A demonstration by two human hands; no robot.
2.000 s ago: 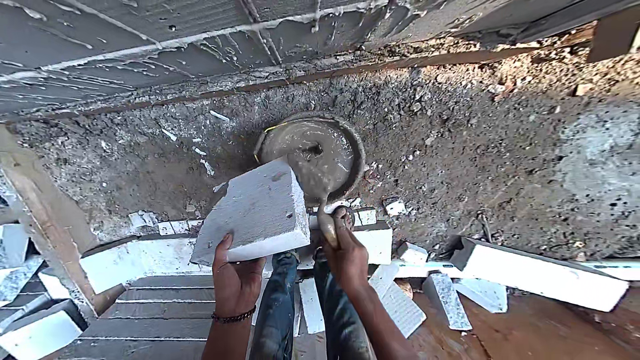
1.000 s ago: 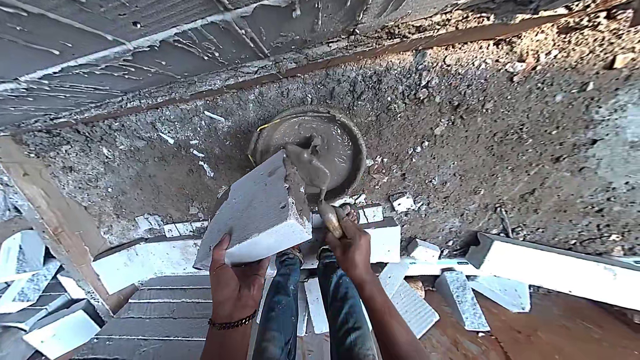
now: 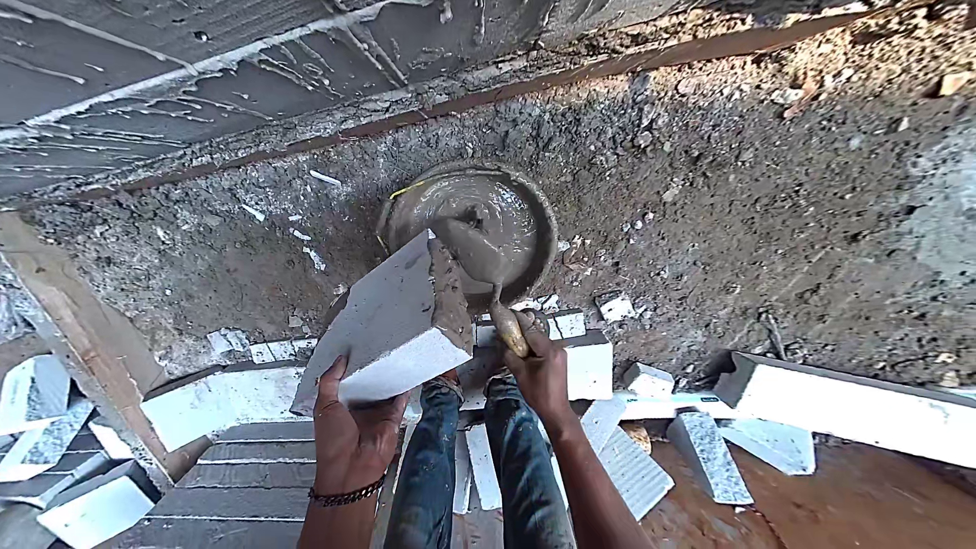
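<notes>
My left hand [image 3: 354, 435] supports a white lightweight concrete block [image 3: 381, 320] from below, tilted, with its far end over the rim of a round tub. Grey mortar [image 3: 450, 297] coats the block's right edge face. My right hand [image 3: 537, 366] grips the wooden handle of a trowel [image 3: 509, 328]. The blade points away from me, wet with mortar, over or in the tub of mortar [image 3: 545, 252]; how deep it sits I cannot tell.
A grey block wall [image 3: 267, 84] with mortar drips rises beyond the soil. Low white blocks [image 3: 587, 366] run across by my feet. Block offcuts [image 3: 709, 457] lie at the right, more at the left beside a wooden board [image 3: 91, 343].
Mortar has come onto the block's right edge face, which looked bare two seconds ago. The trowel blade has moved from beside that edge to over or in the tub.
</notes>
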